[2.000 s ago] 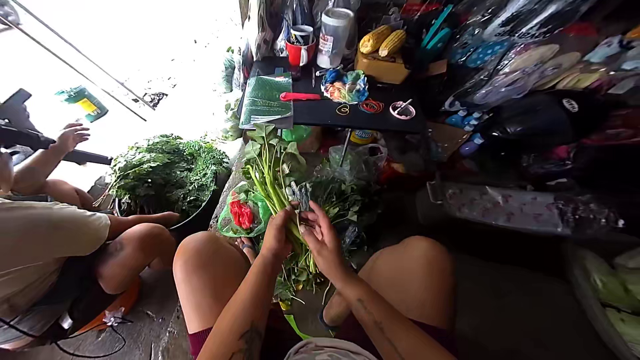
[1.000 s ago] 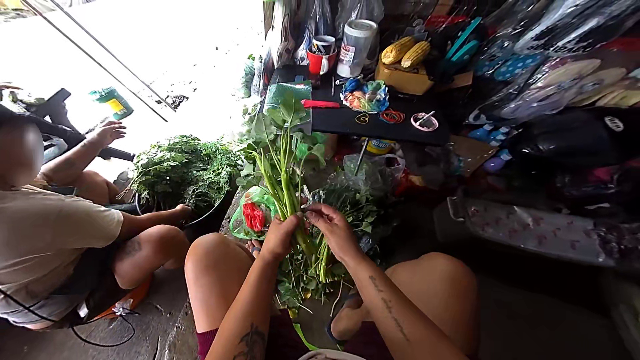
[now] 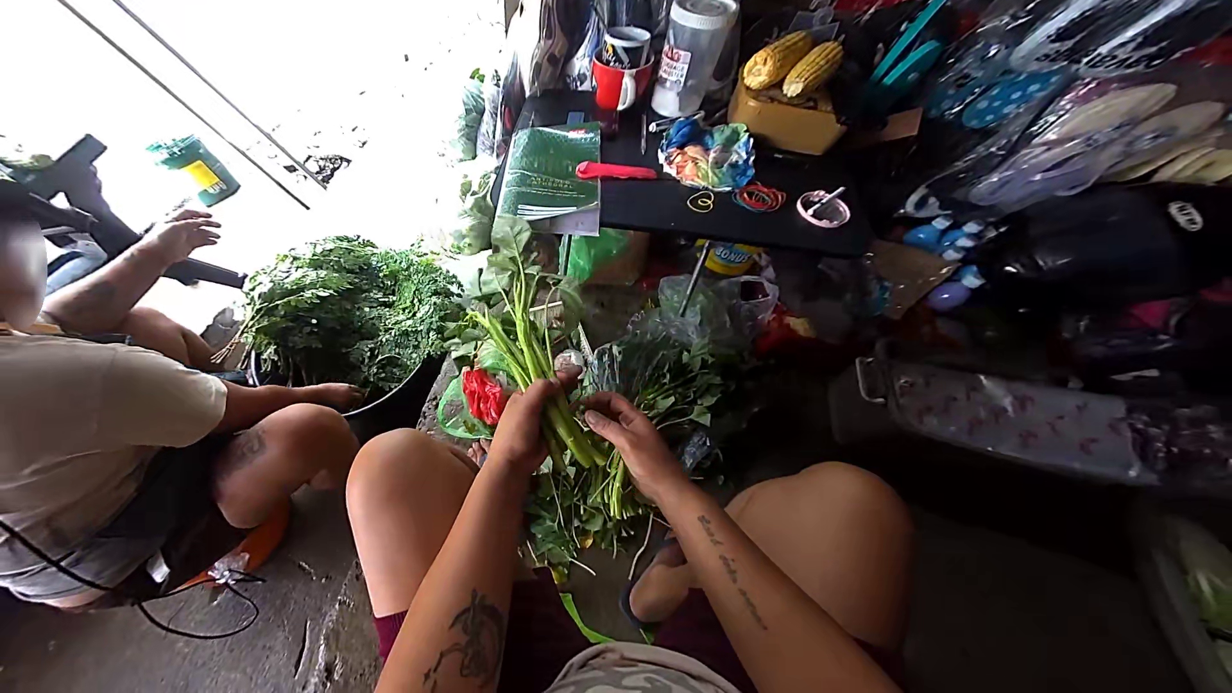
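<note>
My left hand (image 3: pixel 526 422) is closed around a bunch of leafy greens with thick green stems (image 3: pixel 520 346), its leaves pointing away from me. Beside the lower stems is my right hand (image 3: pixel 626 433), its thumb and fingers bent close together; whether they pinch something is too small to tell. More leafy greens (image 3: pixel 616 500) lie in a heap beneath and to the right of both hands. Left of the bunch sits a red plastic bag (image 3: pixel 483 396) in green wrapping.
At the left a person (image 3: pixel 106 414) sits by a black tub (image 3: pixel 399 385) heaped with greens. Ahead, a black table (image 3: pixel 645 217) carries a green booklet (image 3: pixel 551 171), a red mug (image 3: pixel 619 85), rubber bands (image 3: pixel 759 197) and a box with corn cobs (image 3: pixel 786 117). At right is a grey container (image 3: pixel 1011 414).
The bunch in my left hand leans further to the left than a second ago. My right hand has moved down along the stems.
</note>
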